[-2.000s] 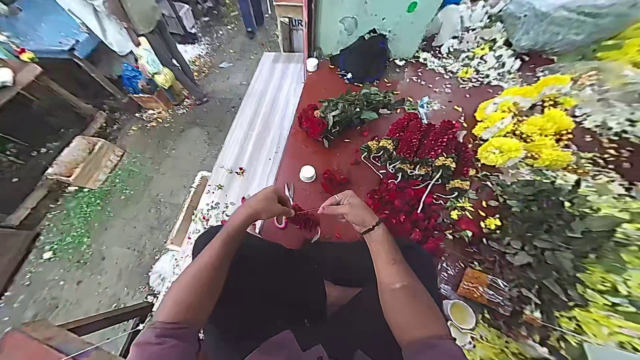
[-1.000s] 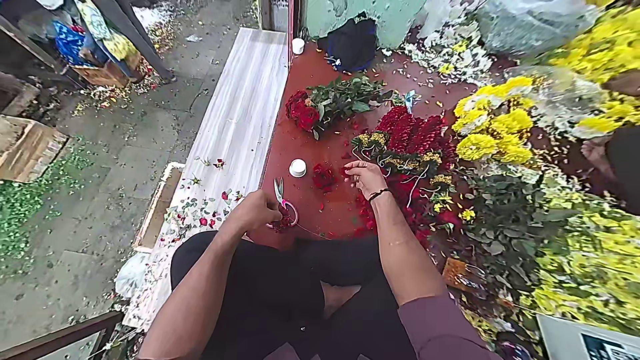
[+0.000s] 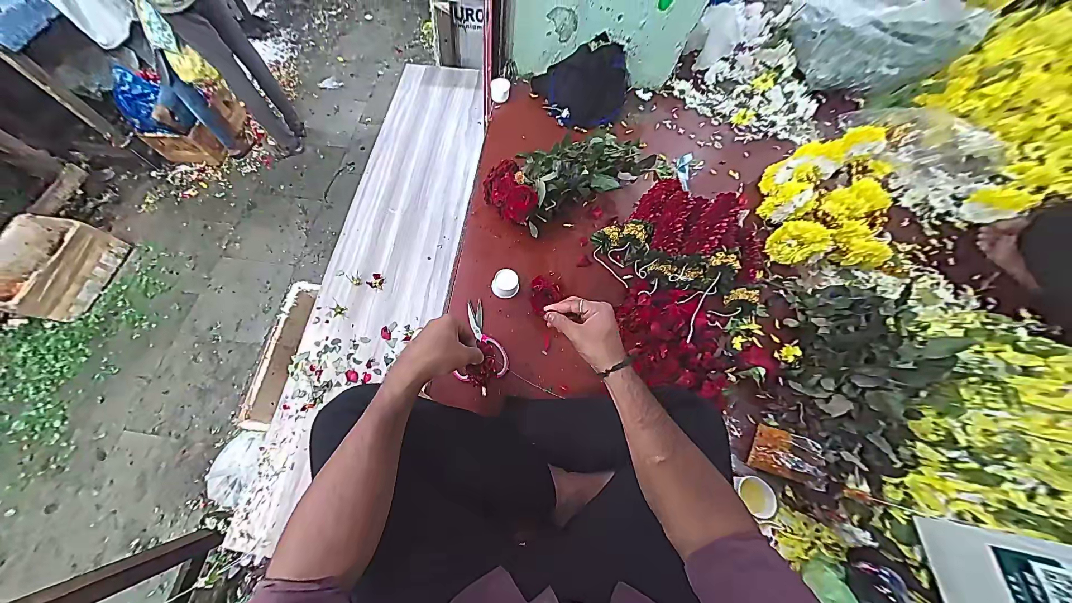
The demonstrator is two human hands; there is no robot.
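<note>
My left hand (image 3: 444,350) has its fingers closed on a small dark red flower garland (image 3: 481,373), just over the pink-handled scissors (image 3: 475,322). My right hand (image 3: 589,333) pinches something too small to make out between thumb and fingertips, beside a small heap of red petals (image 3: 545,293). A thin thread (image 3: 532,383) trails on the red surface right of the garland. White thread spool (image 3: 505,283) stands above the scissors. Right of my right hand lie red petals (image 3: 670,335) and finished-looking red garlands (image 3: 691,219) with yellow flowers and white strings.
Red roses with leafy stems (image 3: 511,197) lie farther back, near a black cloth bag (image 3: 586,84). Yellow chrysanthemums (image 3: 829,201) and green leaves (image 3: 863,352) cover the right side. A white board (image 3: 410,176) edges the left. A person (image 3: 243,67) stands beyond; another person's hand (image 3: 1005,251) shows at right.
My hands were close together two seconds ago and are now apart. My right hand went right to the petals and garlands, then came back a little toward the left.
</note>
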